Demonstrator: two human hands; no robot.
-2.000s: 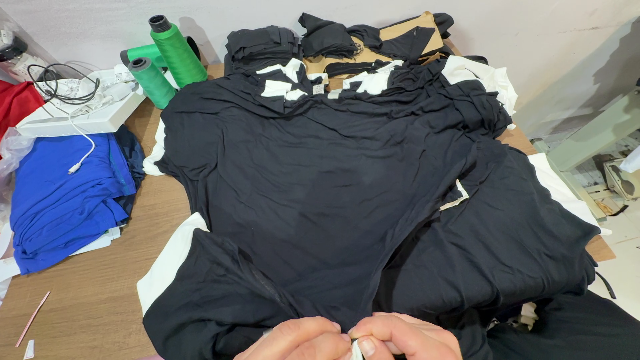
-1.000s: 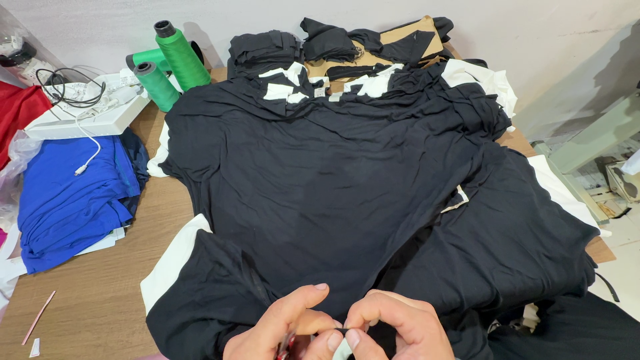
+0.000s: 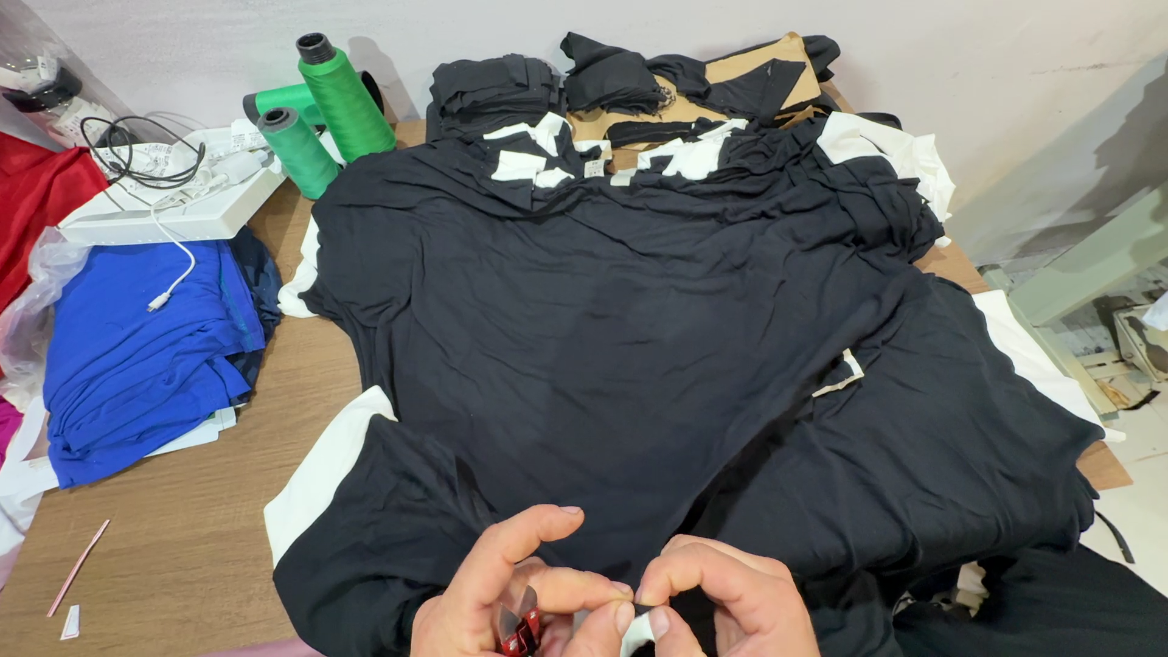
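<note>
At the bottom centre, my left hand (image 3: 520,593) and my right hand (image 3: 730,593) meet, fingertips almost touching. Both pinch a small piece of black and white fabric (image 3: 641,630) between thumb and index finger. Small red-handled thread snips (image 3: 520,630) rest in my left palm, partly hidden by the fingers. Beneath and beyond the hands, black garments (image 3: 584,319) with white parts spread over the wooden table. A white panel (image 3: 324,479) lies left of my left hand, and a small cream label or tape (image 3: 841,374) shows on the black cloth at the right.
Green thread cones (image 3: 347,105) stand at the back left beside a white box (image 3: 173,214) with cables. Folded blue fabric (image 3: 151,338) lies at the left, red fabric (image 3: 41,201) behind it. Black cloth stacks (image 3: 497,87) and brown cardboard (image 3: 803,78) sit by the wall.
My left index finger has lifted away from the fabric compared with the earliest frame, and the red snips have come into view in my left hand. The garments lie much as before.
</note>
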